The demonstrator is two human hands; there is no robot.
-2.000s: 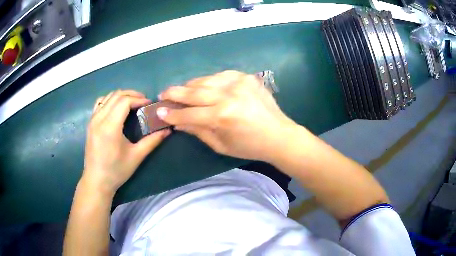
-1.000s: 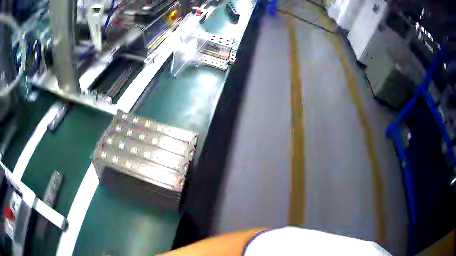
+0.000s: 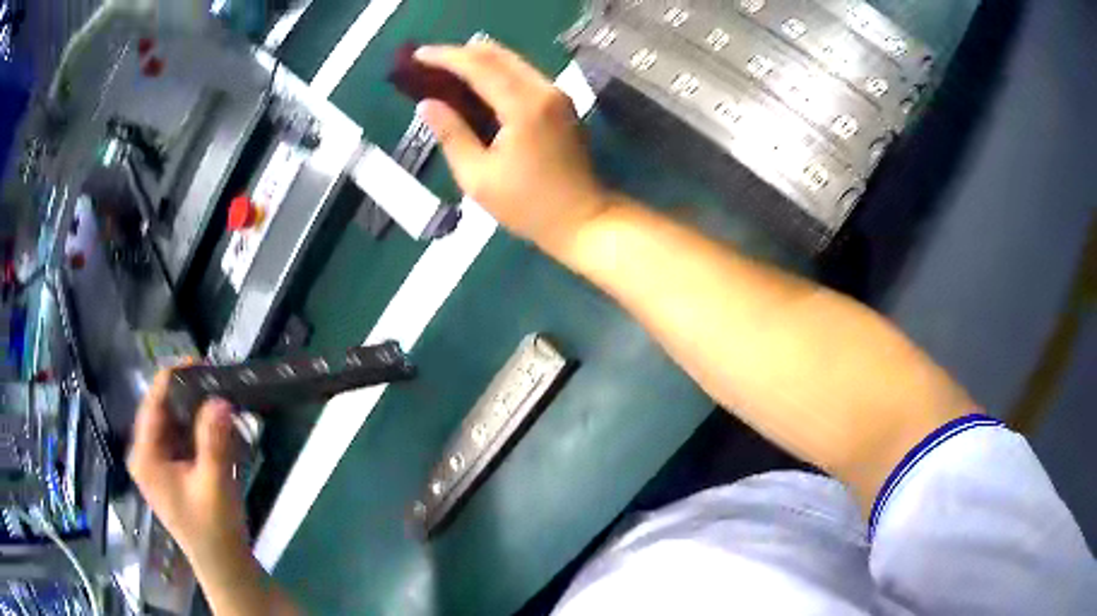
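My left hand [image 3: 187, 463] grips one end of a dark fixture bar [image 3: 295, 371] and holds it raised over the white guide rail. A row of small marks shows along the bar. My right hand [image 3: 523, 144] is raised near the top, its fingers closed on a reddish-brown block [image 3: 448, 87]; it is blurred. A silver fixture bar [image 3: 491, 436] with a row of small marks lies slanted on the green bench between my hands and my body. A stack of fixture bars [image 3: 770, 90] lies at the upper right, beyond my right forearm.
The white guide rail [image 3: 421, 289] runs diagonally across the bench. A silver cross rail [image 3: 397, 193] reaches it near my right hand. Another bar lies partly behind my right hand. A machine with a red button [image 3: 244, 214] stands at the left. A grey aisle lies at the right.
The view has swung back from the aisle to the bench. Both hands are in view again, now apart; my left holds a dark bar, and a silver bar lies before me.
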